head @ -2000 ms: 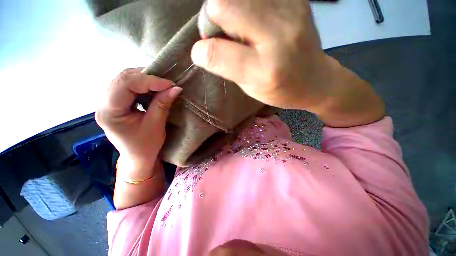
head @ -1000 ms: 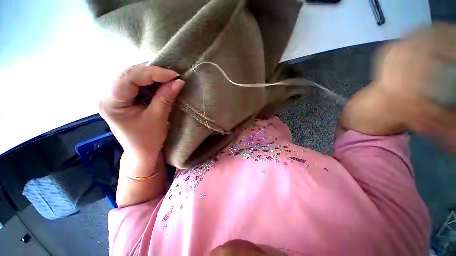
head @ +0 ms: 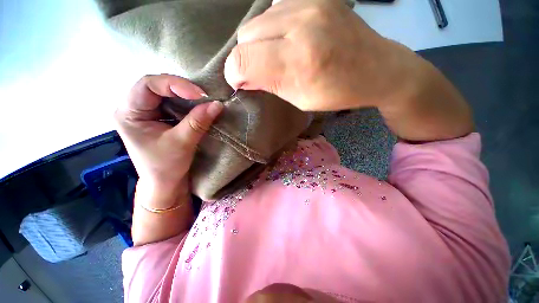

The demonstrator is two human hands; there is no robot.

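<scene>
The thick olive-brown cloth lies over the table edge and hangs toward my lap. My left hand pinches its folded edge between thumb and fingers. My right hand is close beside it on the right, over the cloth, with its fingertips closed together at the fold. A tiny thin dark sliver, which looks like the needle, shows at my right fingertips. A pale thread lies in a thin line on the cloth. A raised seam with light stitches runs below my left thumb.
The white table has a slim dark tool at the far right and a dark item at the top edge. Below left are a blue item and pale blue-grey cloth. A white wire-like frame is at the lower right.
My right hand, blurred and far out to the right with the thread drawn long a second ago, is back at the fold beside my left hand. The long thread span is gone from view.
</scene>
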